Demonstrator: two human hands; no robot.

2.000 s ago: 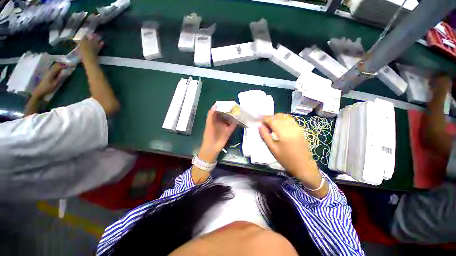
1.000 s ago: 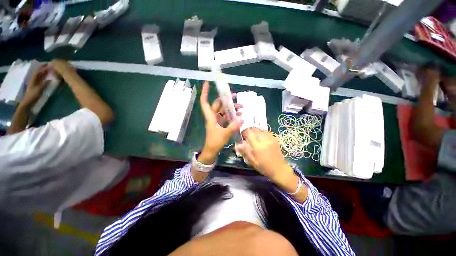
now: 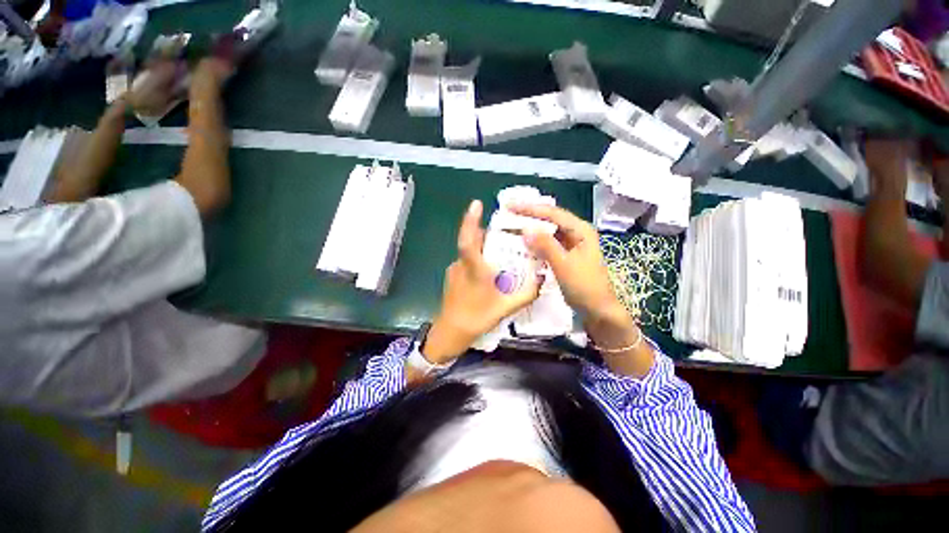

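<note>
My left hand holds a white folding carton with a purple round print on its face. My right hand is at the carton's upper end, fingers on it. The flat cartons lie under and just beyond my hands, partly hidden by them. Opened cartons lie side by side to the left of my hands, with small flaps raised at the far end.
Rubber bands lie right of my hands, then a carton stack. Folded leaflets sit beyond the bands near a grey post. Single cartons lie beyond the white strip. People work at both sides.
The row of opened cartons at left has grown since the oldest frame. The carton in my hands now shows its purple print. Another carton has appeared beyond the strip at upper left.
</note>
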